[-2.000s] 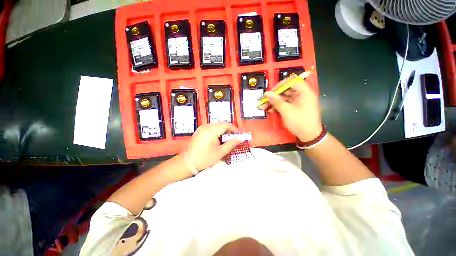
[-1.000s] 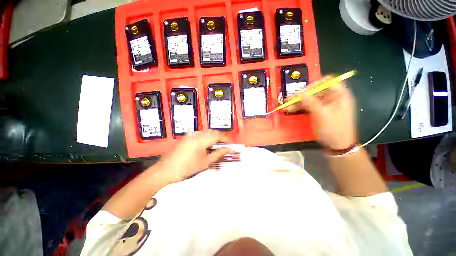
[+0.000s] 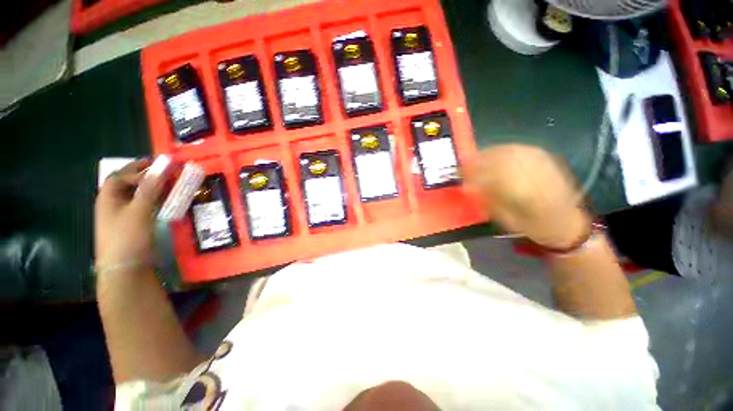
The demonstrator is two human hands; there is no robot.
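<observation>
The red tray (image 3: 273, 140) lies on the dark green bench with black labelled units (image 3: 324, 189) in two rows of pockets. My left hand (image 3: 133, 213) is at the tray's lower left corner, its fingers holding a small pale-and-reddish label sheet (image 3: 183, 191) over the tray's edge. The white sheet (image 3: 108, 168) on the bench is mostly hidden behind that hand. My right hand (image 3: 530, 197) is blurred at the tray's lower right edge. The yellow tool is not visible, so I cannot tell whether this hand holds it.
A fan (image 3: 526, 24) stands at the upper right. A white paper (image 3: 635, 172) with a black smartphone (image 3: 665, 138) lies at the right, beside a blurred cable. Other red trays (image 3: 711, 120) show at the right edge and top left. Part of a person shows at the right.
My left hand has moved from the tray's front edge left to the white sheet, carrying the label sheet. The yellow tool has gone from sight. The view has shifted and the tray appears tilted.
</observation>
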